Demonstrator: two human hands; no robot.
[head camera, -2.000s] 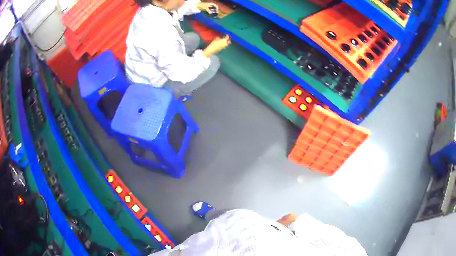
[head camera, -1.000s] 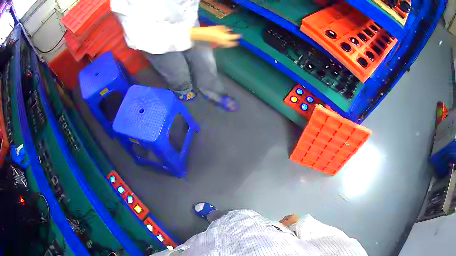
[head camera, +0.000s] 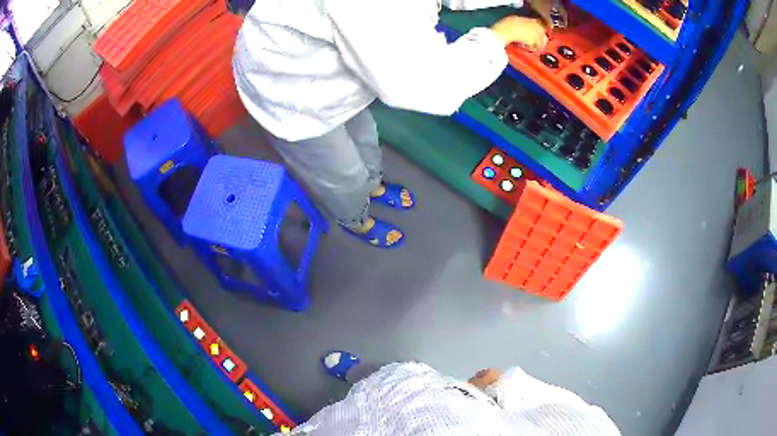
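Observation:
My right hand (head camera: 486, 377) shows only as a small patch of skin at a white sleeve cuff, at the bottom centre; its fingers and anything in it are hidden. My left hand is not in view. Nearest in front are an orange-red grid tray (head camera: 554, 241), propped tilted on the floor against the rack's lower edge, and a small red tray (head camera: 503, 173) with lit round units on the low shelf beside it. A large orange tray (head camera: 588, 72) with dark units in its pockets lies on the shelf above.
Another person in a white smock (head camera: 298, 68) stands at the right rack, hands over the large tray. Two blue stools (head camera: 234, 197) stand left of centre. Stacked orange trays (head camera: 162, 51) are behind. A green-shelved rack (head camera: 136, 298) runs along the left.
The other person, crouching at first, has stood up and moved right, now reaching over the large orange tray. Lit units have changed colour. My visible hand stays about where it was.

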